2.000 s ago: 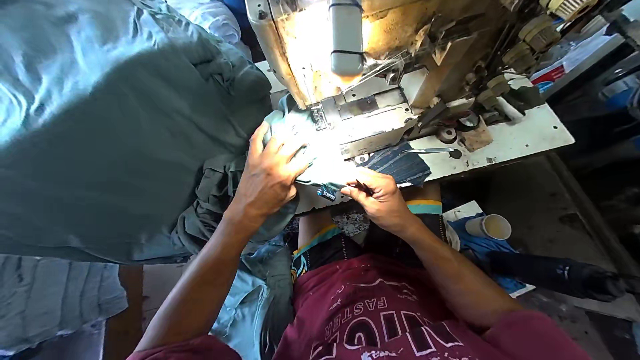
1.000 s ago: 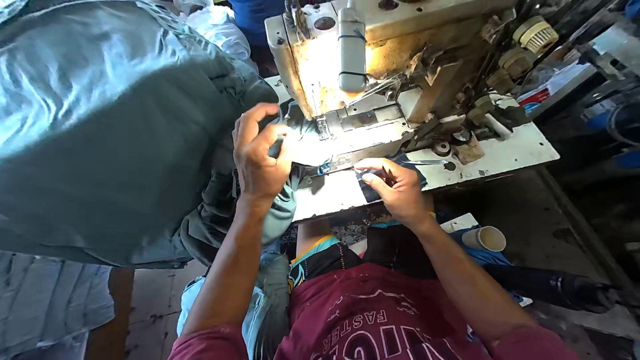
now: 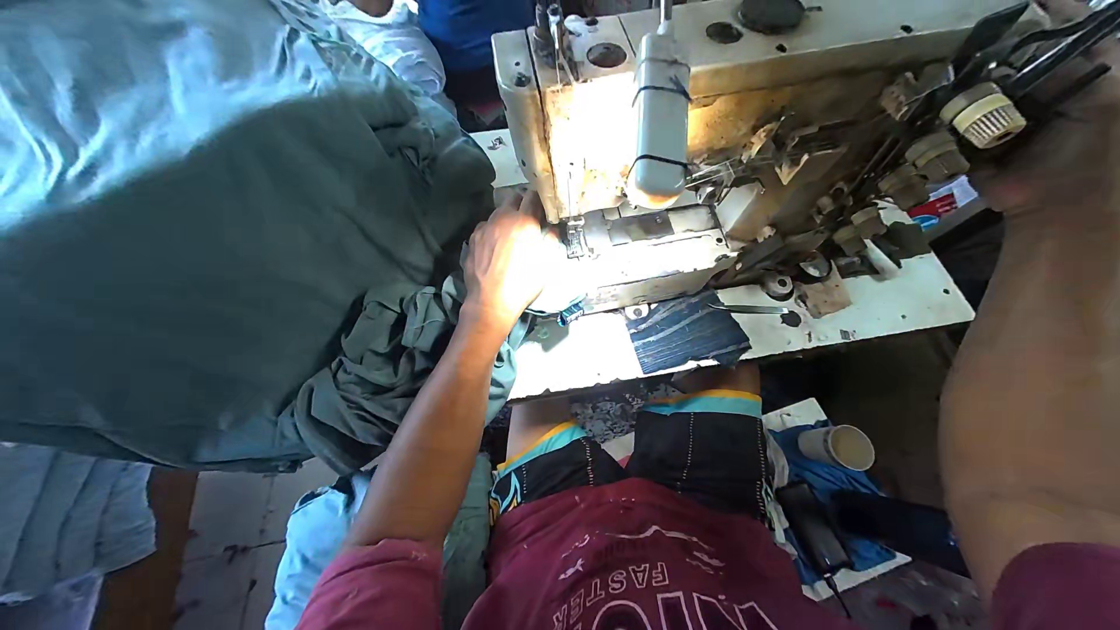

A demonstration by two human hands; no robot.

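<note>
My left hand [image 3: 507, 262] rests on teal-grey fabric [image 3: 503, 367] at the left of the sewing machine's needle area, its fingers partly lost in glare; whether it grips the cloth is unclear. The presser foot [image 3: 574, 238] is just right of its fingertips. My right hand [image 3: 1054, 131] is raised at the far right, blurred, beside the machine's handwheel-end parts and a ribbed cream knob [image 3: 989, 118]; its fingers are mostly hidden. A dark denim piece [image 3: 687, 331] lies on the white machine table [image 3: 910, 306], with metal tweezers [image 3: 751, 308] at its upper right edge. A small blue tag [image 3: 571, 311] shows below the needle area.
A large heap of grey-green fabric [image 3: 219, 262] fills the left. The machine head [image 3: 787, 61], with a lamp [image 3: 661, 122] strapped in front, spans the top. A cup [image 3: 837, 447] and a black device [image 3: 814, 529] sit on a low surface at the lower right.
My right hand has left the table front beside the denim piece and risen to the far right of the machine. My left hand, lifted with fingers spread a second ago, is down on the cloth.
</note>
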